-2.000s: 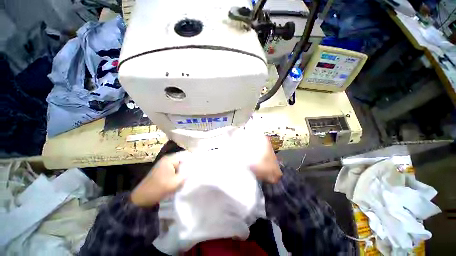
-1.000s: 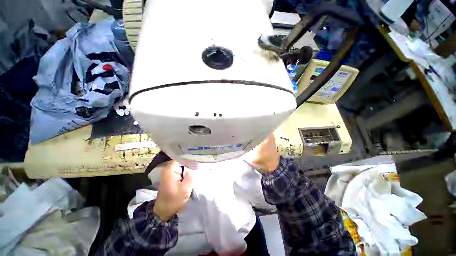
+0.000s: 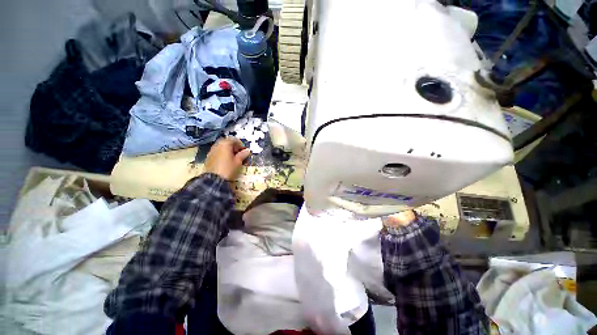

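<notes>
The cream-white sewing machine (image 3: pixel 393 124) with blue lettering fills the upper centre and right. A white cloth piece (image 3: pixel 327 268) hangs from under its head onto the lap, beside other white cloth. My left hand (image 3: pixel 226 158) is at the near edge of a heap of small white pieces (image 3: pixel 252 133) on the dark patch left of the machine; whether its fingers hold one cannot be told. My right hand (image 3: pixel 399 218) is mostly hidden under the machine head, near the cloth's upper right edge; its fingers are not visible. The needle area is hidden.
A grey-blue plastic bag (image 3: pixel 177 98) and a dark flask (image 3: pixel 255 65) stand on the cream table (image 3: pixel 150 175). The left bin (image 3: pixel 52 173) holds white cloth. White cloth (image 3: pixel 537 298) lies on the right tray. The control panel (image 3: pixel 524 124) is partly hidden behind the head.
My left hand has left the cloth and moved up and left to the small white pieces. My right hand remains by the machine head. The view has swung left.
</notes>
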